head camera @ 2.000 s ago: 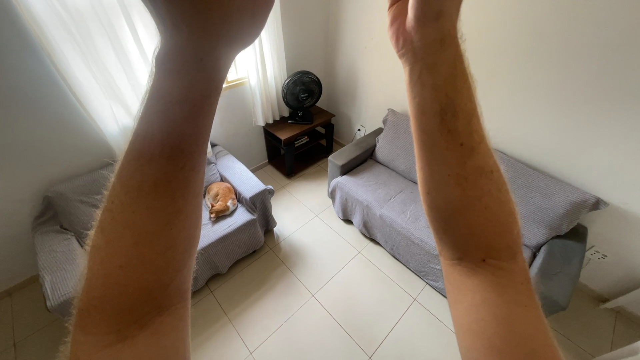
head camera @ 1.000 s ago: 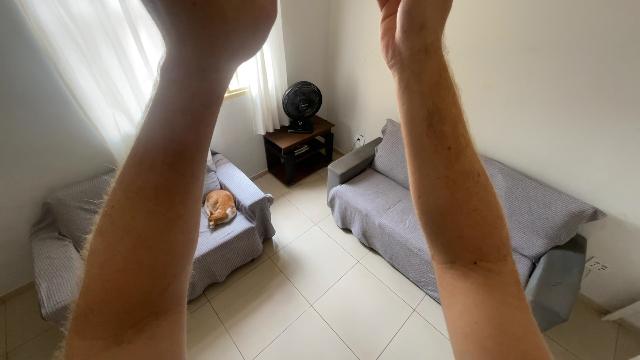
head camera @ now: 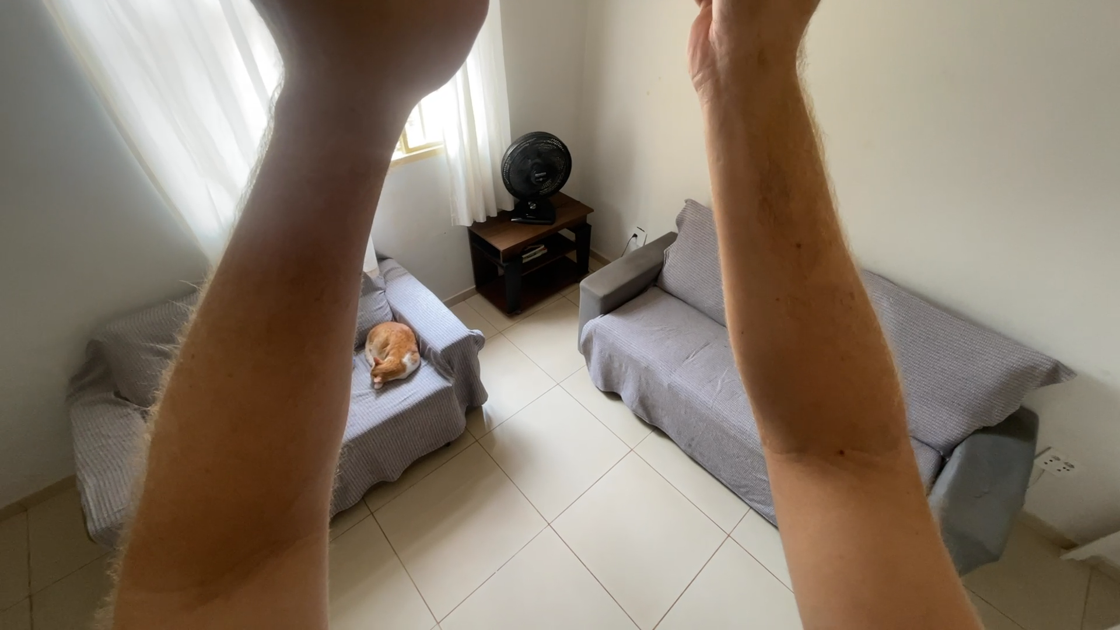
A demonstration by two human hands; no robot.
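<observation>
Both my forearms rise through the head view, and the top edge of the frame cuts off the hands. Of my left hand [head camera: 376,35] only the wrist and heel show, dark against the window light. My right hand [head camera: 757,26] shows the wrist and the base of the palm near the top edge. The fingers of both hands are hidden, so what they hold cannot be seen. Behind my left forearm an orange and white cat [head camera: 393,352] lies curled on a sofa with a grey striped cover [head camera: 411,429]. A second grey covered sofa [head camera: 665,350] stands behind my right forearm.
A black fan [head camera: 536,166] stands on a dark wooden side table [head camera: 560,214] in the corner. White curtains [head camera: 477,122] hang at a window on the left. A wall socket with a plug [head camera: 636,238] is beside the table, and another socket [head camera: 1056,461] is at the right. The floor [head camera: 560,455] has pale tiles.
Over the two seconds, my right forearm has shifted slightly to the left. The cat stays curled on the sofa.
</observation>
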